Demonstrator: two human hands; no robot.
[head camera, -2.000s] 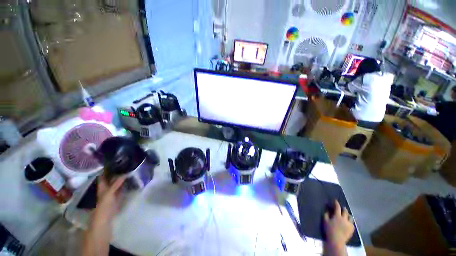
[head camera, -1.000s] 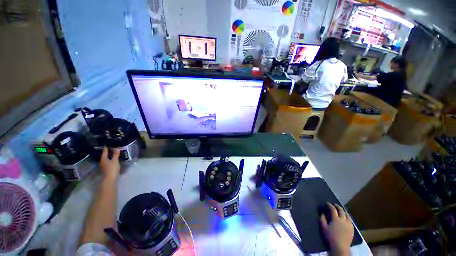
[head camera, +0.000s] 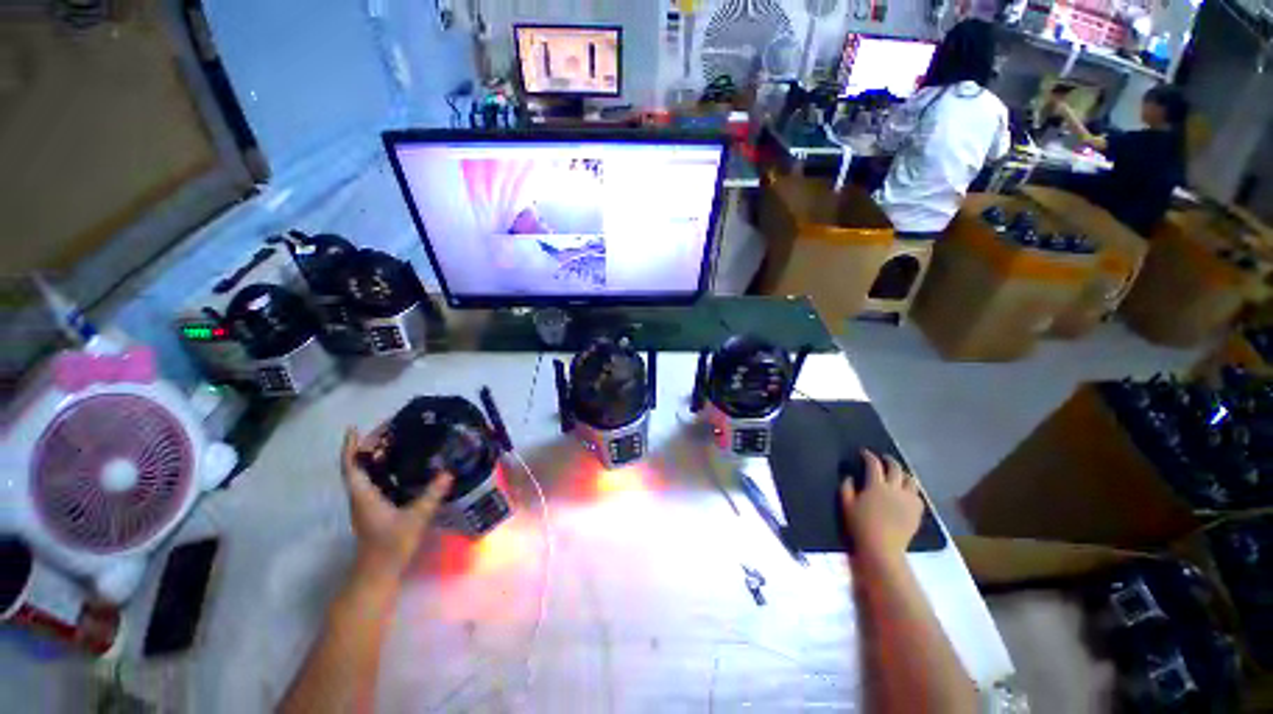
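Observation:
My left hand (head camera: 391, 505) is around the black ball head of the left dome camera (head camera: 444, 449), which stands on the white table with an antenna up on its right side. Two more dome cameras, the middle one (head camera: 612, 395) and the right one (head camera: 747, 391), stand in a row beside it with antennas up. Red light glows on the table below the left and middle ones. My right hand (head camera: 882, 505) rests over a black mouse (head camera: 853, 479) on the dark mouse pad (head camera: 817, 453). The monitor (head camera: 559, 216) behind shows a camera picture.
Several parked dome cameras (head camera: 381, 300) stand back left by a box with green digits. A pink and white fan (head camera: 117, 474) and a phone (head camera: 182, 596) are at left. A pen-like tool (head camera: 768, 506) lies beside the pad. Cartons (head camera: 1026, 472) of cameras stand right. Two people sit behind.
My left hand has moved from a parked camera at the back left to the left camera in the row. The lights have turned from blue to red. The monitor picture has changed.

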